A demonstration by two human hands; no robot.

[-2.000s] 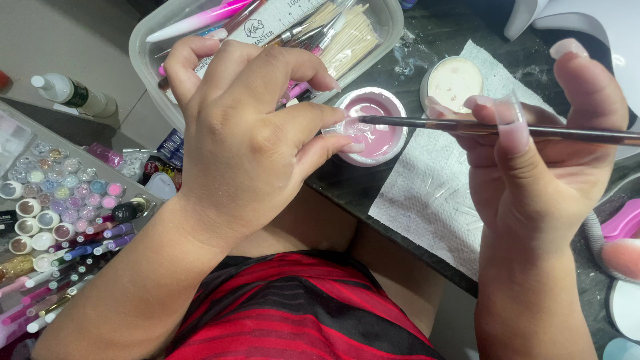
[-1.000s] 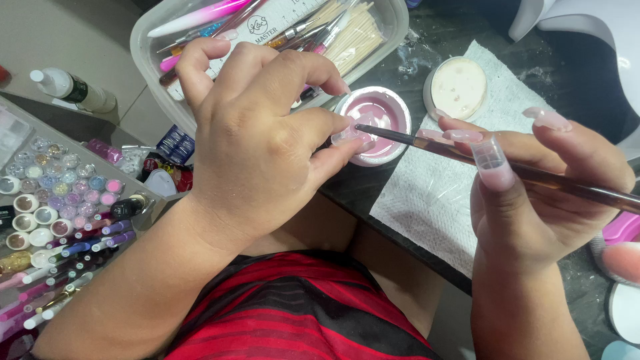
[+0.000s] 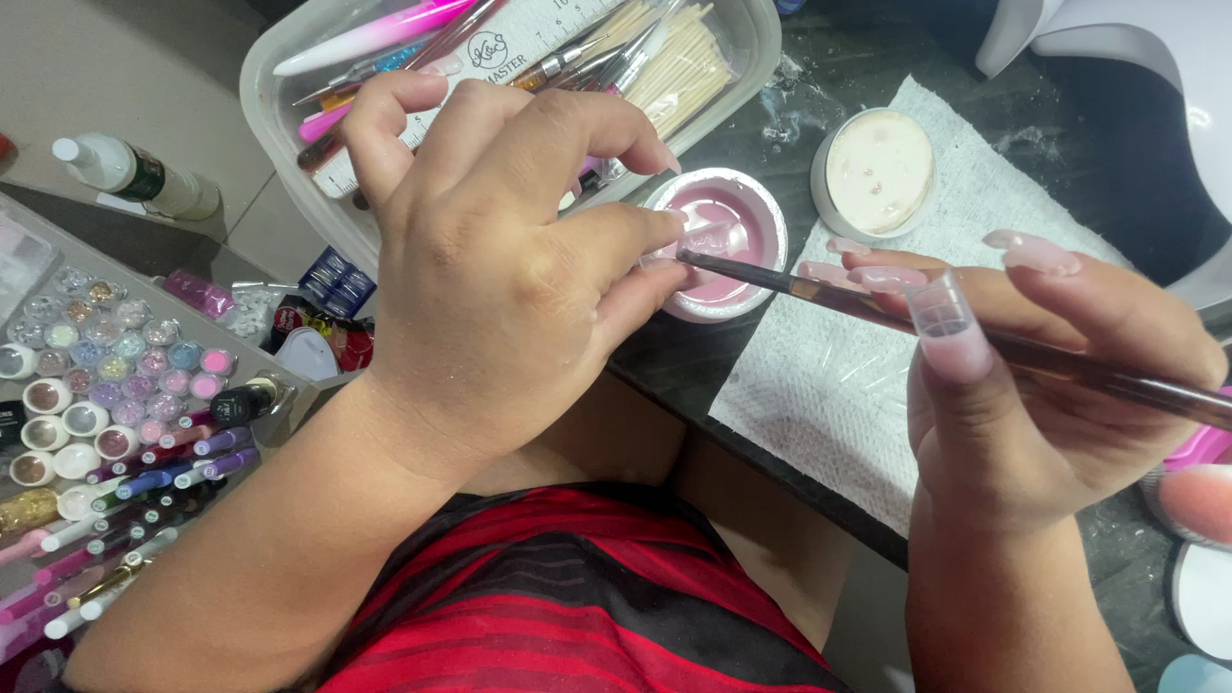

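My left hand (image 3: 510,241) pinches a small clear nail tip (image 3: 660,256) between thumb and index finger, over the near edge of a pot of pink gel (image 3: 760,217). In my right hand (image 3: 1020,375) is a thin dark-handled nail brush (image 3: 818,292); its tip meets or lies very near the nail tip. Long nail extensions show on the right hand, and the thumb's one (image 3: 948,318) is clear toward its end. Right of the pink pot, a round white pot of pale product (image 3: 879,171) sits on a white paper towel (image 3: 818,375).
A plastic tub (image 3: 274,125) with a ruler, brushes and wooden sticks stands behind my left hand. At the left are a tray (image 3: 289,380) of glitter pots and pens and a bottle (image 3: 135,178). A white curved device (image 3: 1193,125) is at the upper right of the dark table (image 3: 789,462).
The brush and right hand have shifted; the handle, nearly level two seconds ago, now slopes down to the right. My left hand still pinches the clear piece.
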